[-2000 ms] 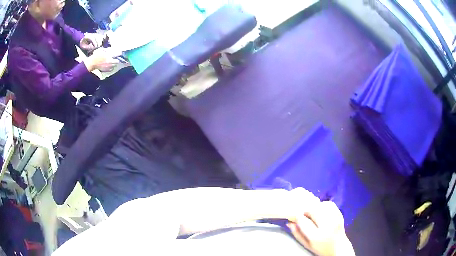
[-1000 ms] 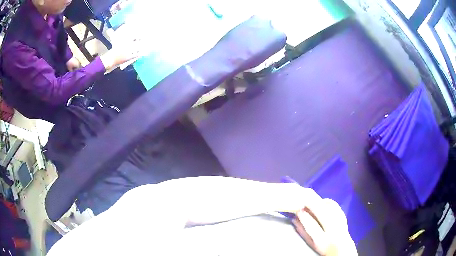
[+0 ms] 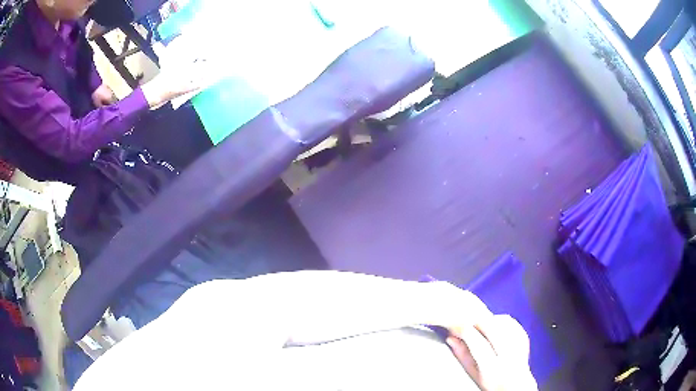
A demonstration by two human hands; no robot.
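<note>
A royal-blue cloth piece (image 3: 519, 309) lies at the near edge of the dark padded table, partly hidden behind my arm and hand. My left hand (image 3: 492, 353) is at the lower middle right, at the end of a washed-out white sleeve that crosses from the left. Its fingers are bent, it overlaps the near side of the blue piece, and glare hides whether it grips anything. My right hand cannot be made out. A thick stack of folded blue panels (image 3: 637, 252) with fanned edges lies at the right.
The padded purple-black table (image 3: 450, 183) fills the middle right. A long dark cloth-covered roll (image 3: 221, 168) runs diagonally at the left. Beyond it, a person in purple (image 3: 69, 114) reaches over a green-topped table (image 3: 229, 111). A small yellow item (image 3: 627, 376) lies at the lower right, near the window side.
The view has shifted, so the table, stack and blue piece sit lower. The hand stays near the blue piece, less of which shows. The person in purple now has one arm stretched over the green-topped table.
</note>
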